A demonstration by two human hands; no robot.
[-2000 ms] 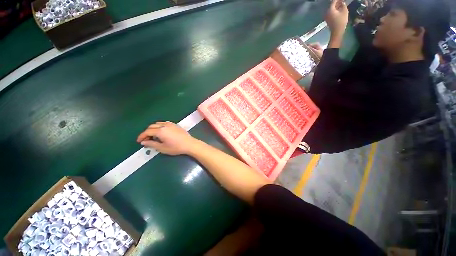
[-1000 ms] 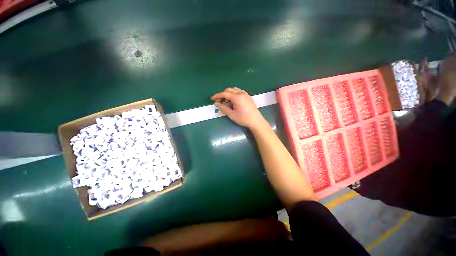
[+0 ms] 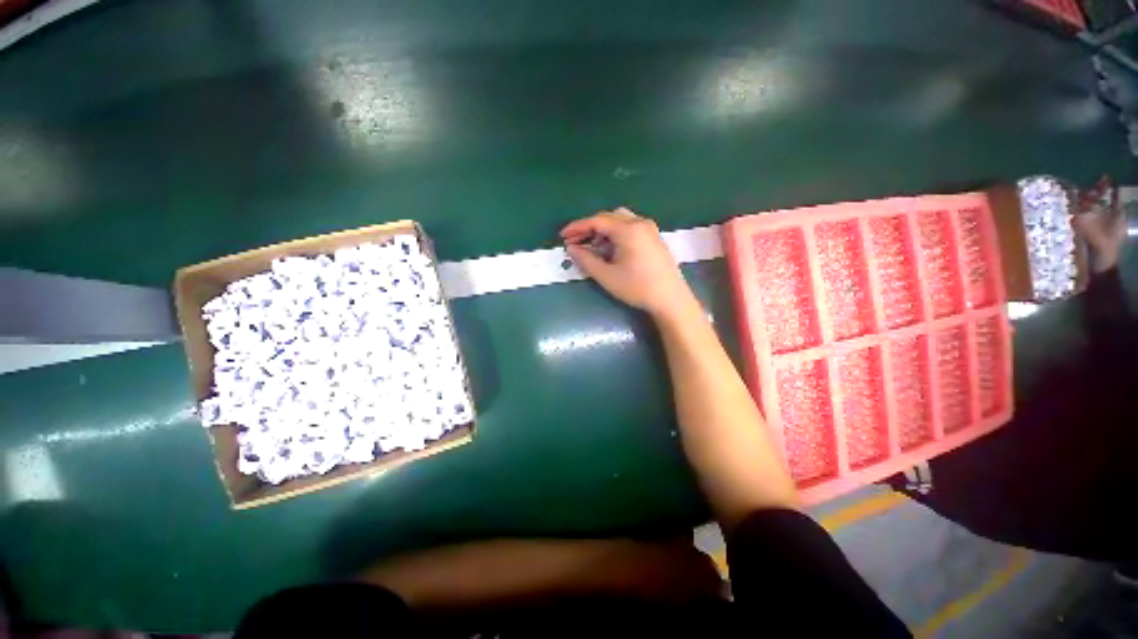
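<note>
My right hand (image 3: 639, 265) is over the white strip (image 3: 512, 273), palm down, fingers bent towards the thumb. A tiny dark spot lies on the strip by the thumb; whether the fingers pinch anything is too small to tell. My left forearm (image 3: 537, 573) lies across the bottom edge; its hand is hidden behind my right sleeve. An open brown carton (image 3: 204, 347), heaped with small white parts (image 3: 337, 356) with dark marks, stands left of my right hand. The red-pink compartment tray (image 3: 749, 306) is to the right, beside my right forearm, its pockets textured or filled.
Beyond the tray, a second carton (image 3: 1012, 237) holds white parts beside another person's hand (image 3: 1101, 235). That person's dark clothing fills the right side. The glossy green surface (image 3: 537, 125) spans the bench. A grey band (image 3: 81, 306) runs left from the near carton.
The view has swung right and levelled since two seconds ago, bringing the whole near carton into view. Over the last second, my right hand has stayed at the strip with little change in pose.
</note>
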